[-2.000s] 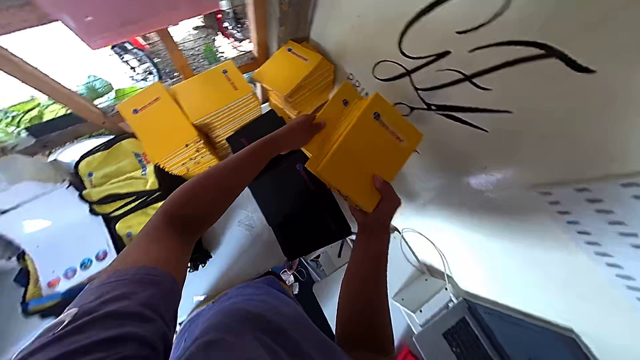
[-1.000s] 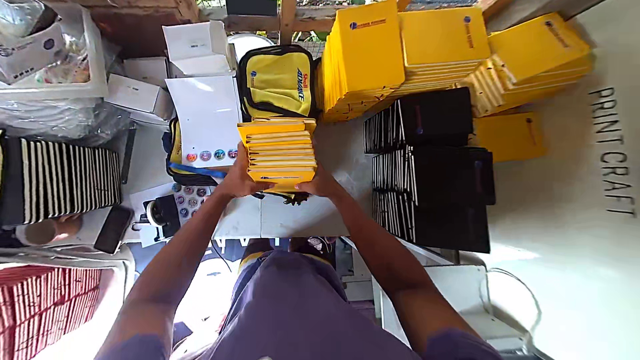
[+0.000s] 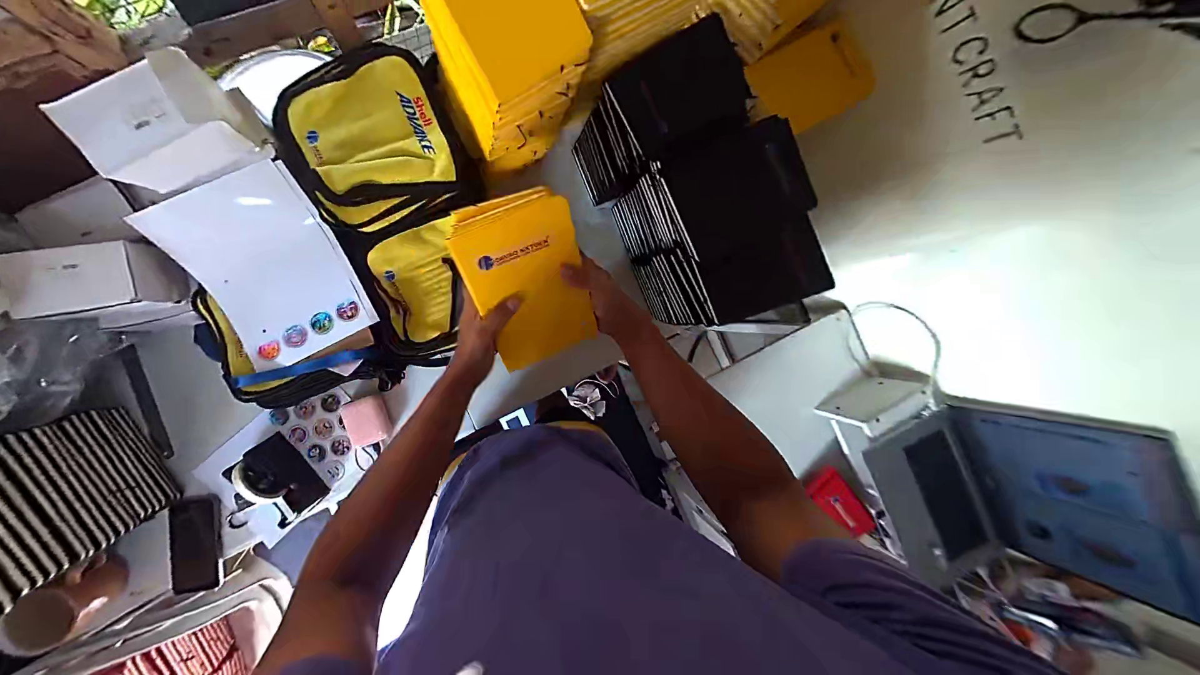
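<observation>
A stack of yellow printed notebooks [image 3: 530, 291] is held between my two hands above the table's front edge, its printed cover facing up. My left hand [image 3: 483, 333] grips the stack's lower left side, thumb on the cover. At the right side, my right hand [image 3: 600, 295] closes on the edge. Just behind and left lie yellow-and-black bags [image 3: 375, 136]. Tall piles of yellow notebooks [image 3: 516, 66] stand farther back, and stacks of black notebooks [image 3: 731, 216] are to the right of my right hand. A single yellow notebook [image 3: 811, 75] lies beyond the black ones.
White boxes [image 3: 94, 272] and a white sheet with round stickers [image 3: 262, 253] are on the left. Nearer are a striped stack [image 3: 84, 487], a phone [image 3: 195, 544] and a small pink box [image 3: 366, 420]. A laptop [image 3: 1069, 497] stands at the lower right beside the white wall.
Two seconds ago my hands held yellow notebooks over the black stacks; they are now left of them. Since one second ago the held stack has turned from showing its edges to showing its cover.
</observation>
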